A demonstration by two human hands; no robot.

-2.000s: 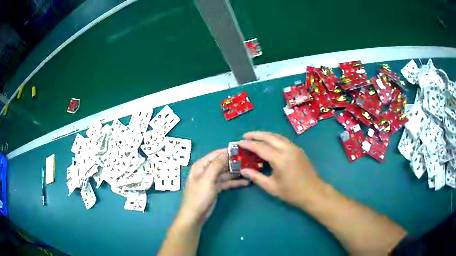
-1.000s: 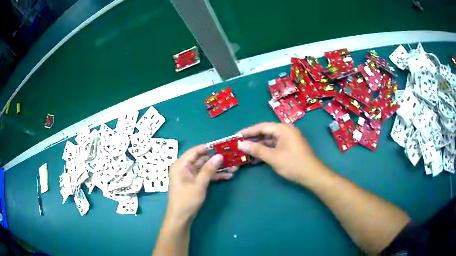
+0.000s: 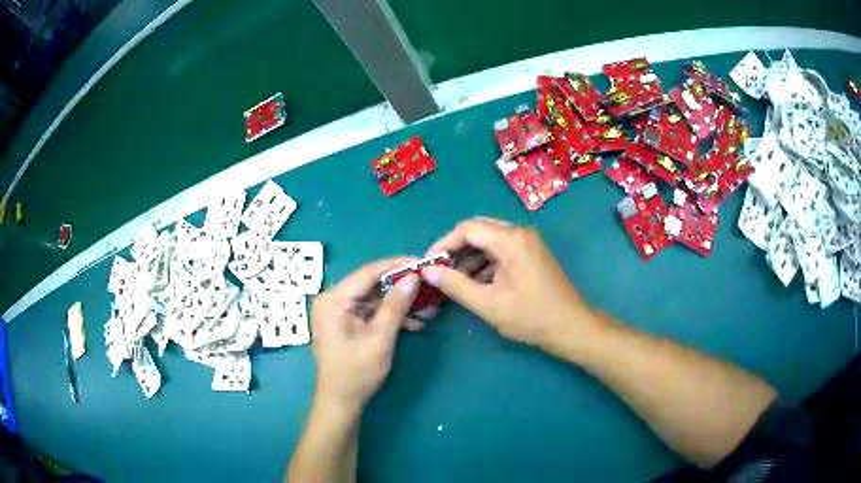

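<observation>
My left hand (image 3: 357,325) and my right hand (image 3: 514,283) hold one joined board and plate (image 3: 427,291) between them, above the middle of the bench. Its white rim faces up and away from me, and part of its red face shows below. Both thumbs press on it near the rim; my fingers hide the rest. A heap of white plastic plates (image 3: 198,292) lies to the left. A heap of red circuit boards (image 3: 651,132) lies to the right. A single red board (image 3: 404,166) lies apart, close to the post.
A grey post (image 3: 382,57) stands at the pale metal rail (image 3: 312,140). Beyond it, the green belt carries subassemblies (image 3: 265,117) and yellow cylinders (image 3: 19,212). A second white heap (image 3: 802,179) is at far right. A pen (image 3: 70,366) and cream slip (image 3: 76,329) lie at left.
The held piece has tipped so its white edge shows more and its red face less. The subassemblies on the belt have moved left. The camera view has shifted slightly.
</observation>
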